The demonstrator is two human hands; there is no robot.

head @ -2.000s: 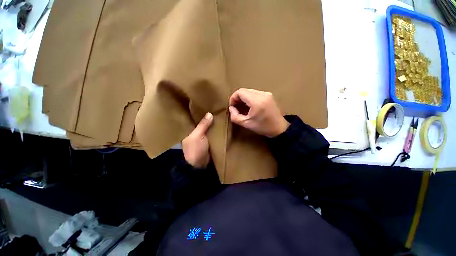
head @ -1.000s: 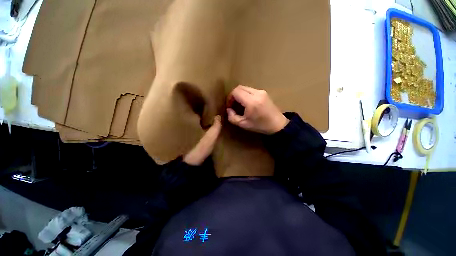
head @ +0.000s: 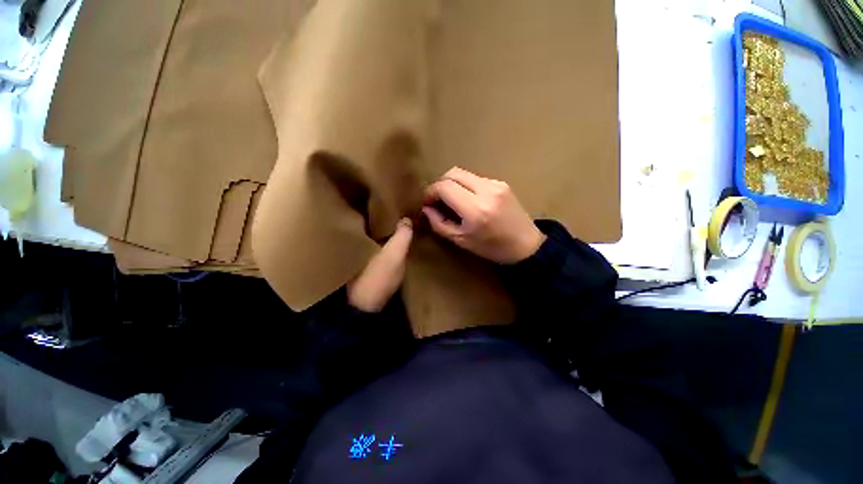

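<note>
A tan-brown bag panel (head: pixel 331 227) is bunched and folded in front of me, its lower end against my dark apron. My left hand (head: pixel 381 269) grips the folded panel from below; its thumb shows on top and its other fingers are hidden under the material. My right hand (head: pixel 483 213) has its fingertips pinched together at the panel, just above and right of my left thumb. Whether a small part is between those fingertips cannot be seen. The seam is hard to make out near the hands.
Stacked brown panels (head: pixel 104 180) lie at the left. At the right are a blue-rimmed tray (head: pixel 741 113) of gold pieces, two tape rolls (head: pixel 731 227) (head: pixel 809 257), a pink-handled tool (head: pixel 765 265) and a white stick (head: pixel 698 253). A grey bin stands below left.
My left hand has turned and slid further under the panel since two seconds ago, and the panel bulges more over it. My right hand's fingers have closed in slightly.
</note>
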